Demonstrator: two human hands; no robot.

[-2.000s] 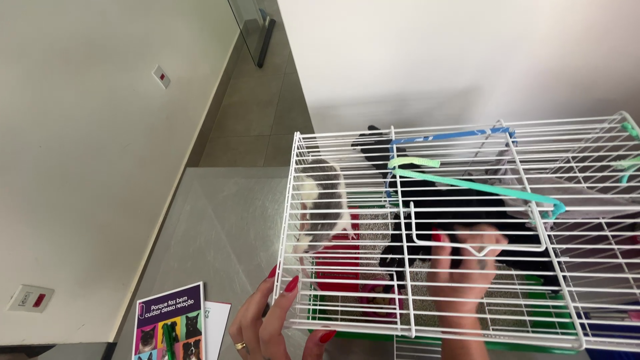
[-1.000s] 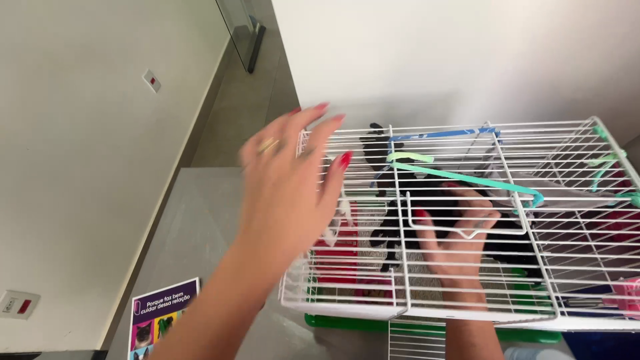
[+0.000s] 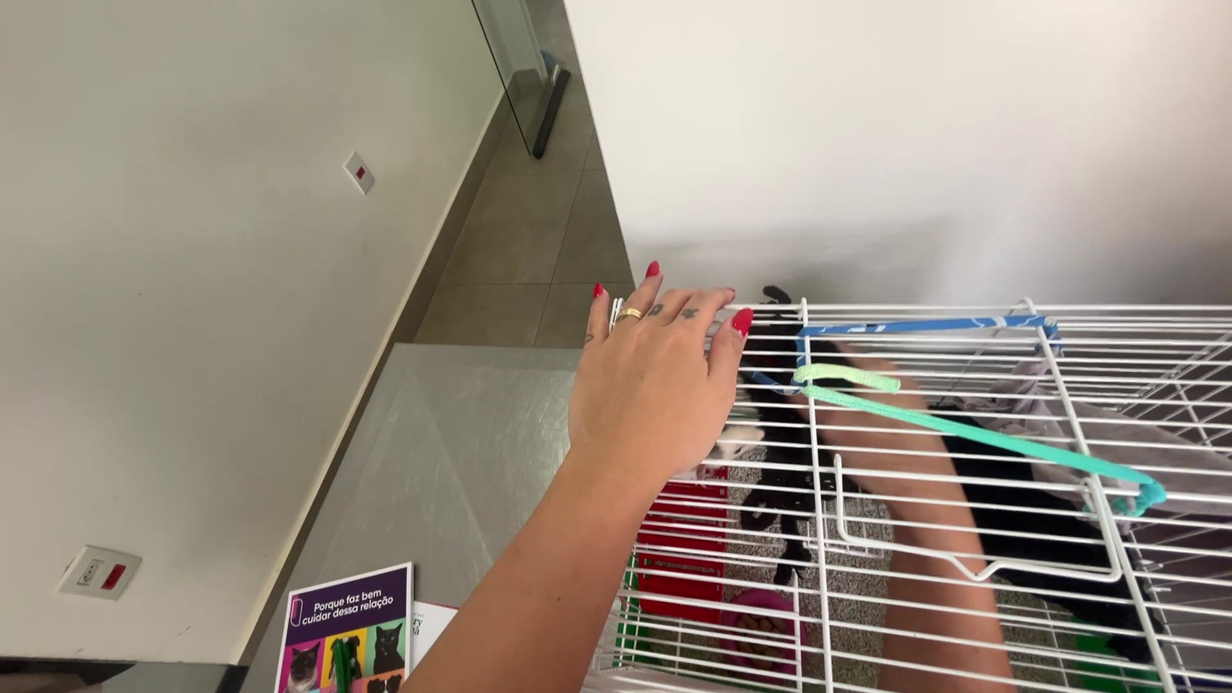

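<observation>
A white wire cage (image 3: 818,539) fills the lower right. My left hand (image 3: 659,366) lies palm down over its far left corner, fingers apart and reaching past the bars. Partly covered by this hand, a white kitten (image 3: 739,441) shows inside. My right arm (image 3: 924,539) is inside the cage beneath the bars; the hand is largely hidden near a black cat (image 3: 784,452), and its grip cannot be seen. Blue patterned cord (image 3: 924,325), a teal band (image 3: 982,433) and a light-green strip (image 3: 847,375) are on the bars.
A red tray (image 3: 683,549) and a pink bowl (image 3: 760,626) with contents are inside the cage. Grey cloth (image 3: 1145,443) hangs at the right. A printed booklet (image 3: 351,611) lies on the grey surface (image 3: 462,433) at left. White walls border the cage and surface.
My left hand has moved from the cage's near left side to its far left corner. My right arm reaches farther toward the far left inside the cage. The black cat's visible position has shifted.
</observation>
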